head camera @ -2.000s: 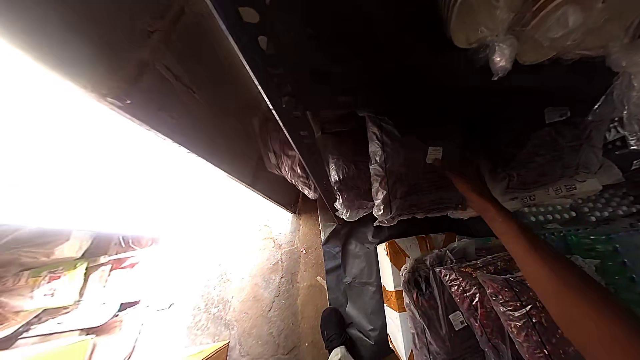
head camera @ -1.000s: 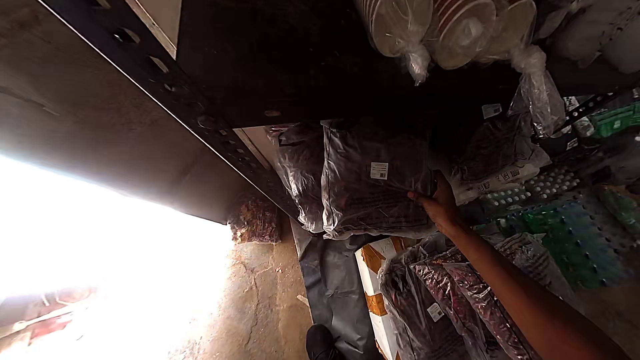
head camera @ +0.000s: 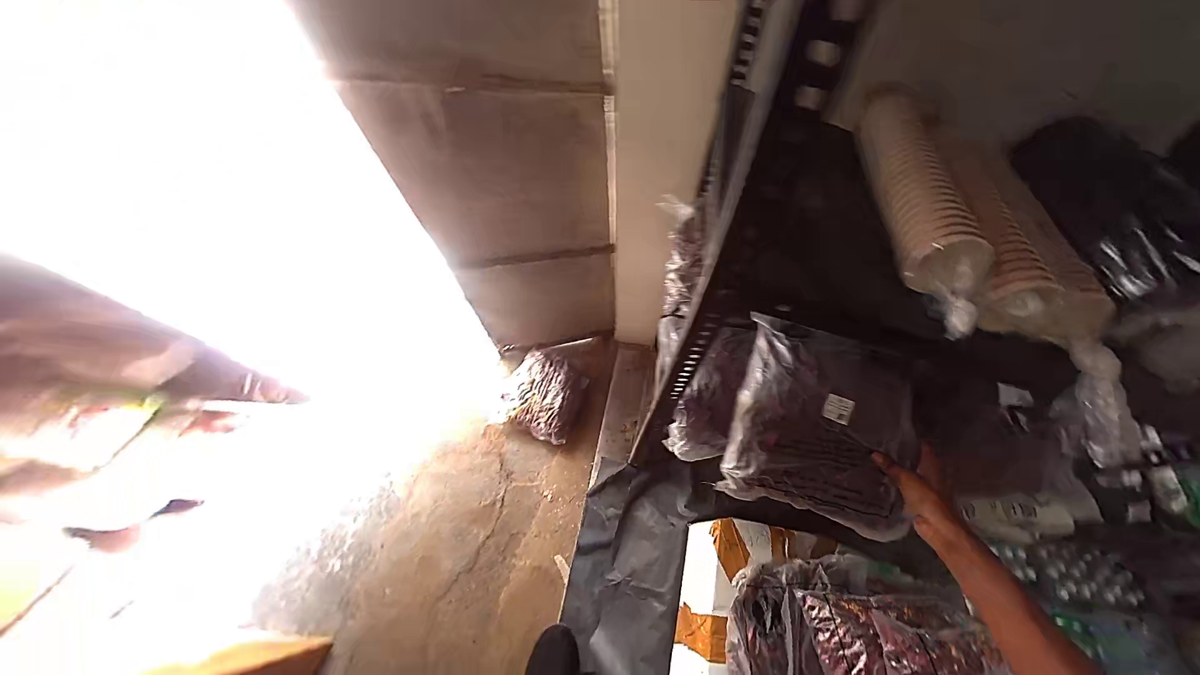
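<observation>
My right hand (head camera: 917, 492) reaches in from the lower right and touches the right edge of a clear plastic bag of dark folded goods (head camera: 816, 431), which bears a small white label. Whether the fingers grip the bag or only press on it is unclear. A second dark bag (head camera: 710, 403) lies at its left, against the perforated shelf upright. To the right, partly behind the hand, is another dark packet (head camera: 998, 459) with a pale printed strip. My left hand is out of view.
Sleeves of stacked cups (head camera: 923, 197) lie on the black metal shelf at upper right. Below are a white box with brown tape (head camera: 703, 600) and bagged patterned goods (head camera: 862, 628). A patterned bag (head camera: 547, 396) sits on the concrete floor beside black sheeting (head camera: 628, 553). Bright light fills the left.
The view has swung a lot, showing more floor and wall at the left. My right hand stays at the bags, with its fingers at the labelled bag's right edge since one second ago.
</observation>
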